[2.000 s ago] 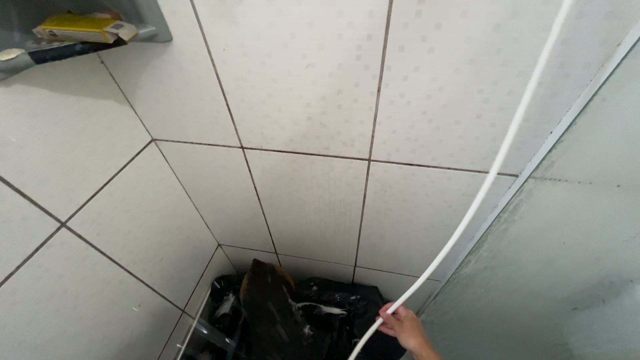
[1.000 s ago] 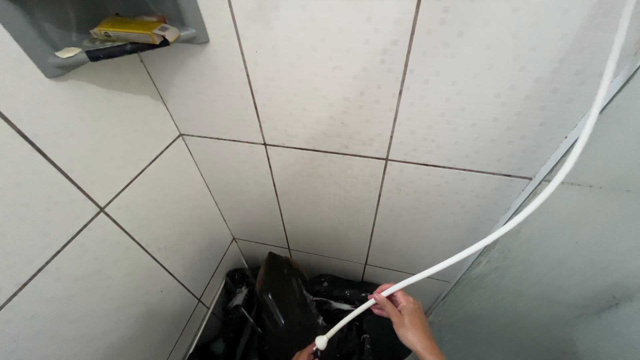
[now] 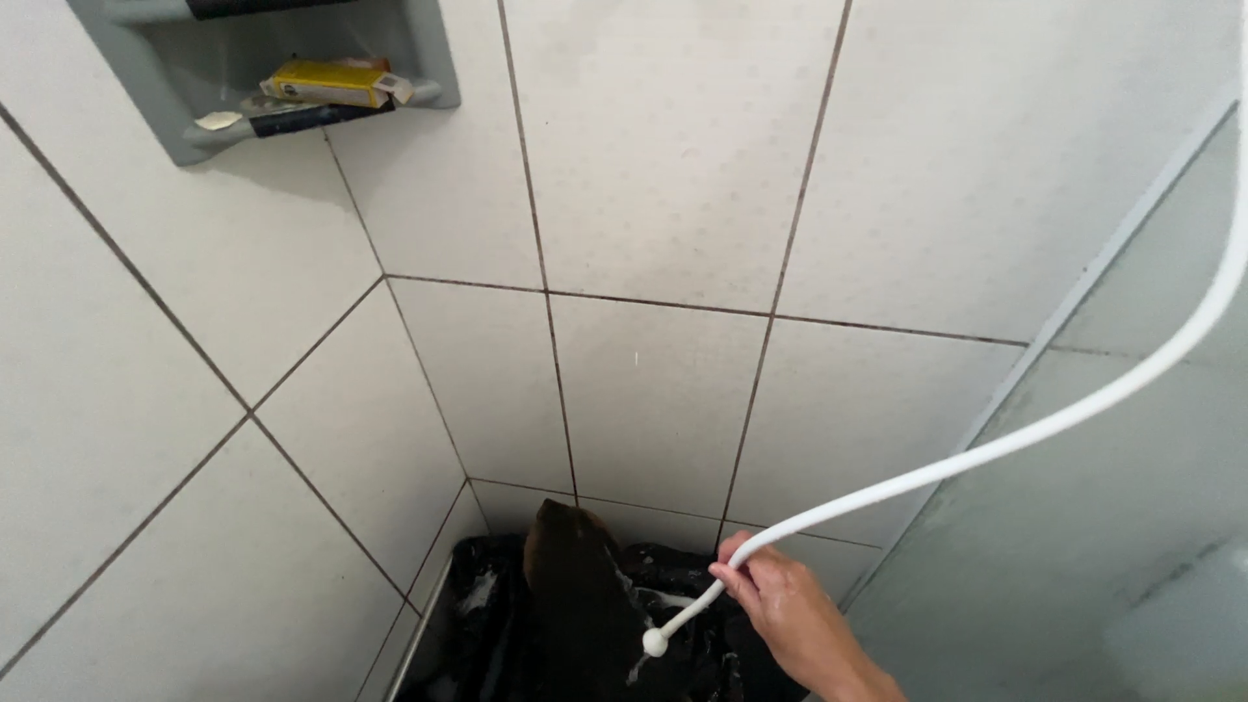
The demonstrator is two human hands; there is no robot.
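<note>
My right hand (image 3: 780,604) grips a white flexible hose (image 3: 936,473) a little above its end, with thumb and fingers closed round it. The hose curves up and out past the right edge of the view. At its lower end is a small round white head (image 3: 655,642), above wet dark material (image 3: 604,604) with streaks of white foam. A dark, pointed piece (image 3: 561,536) with a brownish edge stands up against the back wall. My left hand is not in view.
A grey corner shelf (image 3: 210,58) at upper left holds a yellow cardboard box (image 3: 327,83). White tiled walls (image 3: 663,390) meet in the corner. A frosted glass panel (image 3: 1092,507) with a metal edge stands on the right.
Fingers of my left hand, by the hose's round end one second ago, have left the view. The hose now bends further to the right. The view has shifted, showing more of the shelf.
</note>
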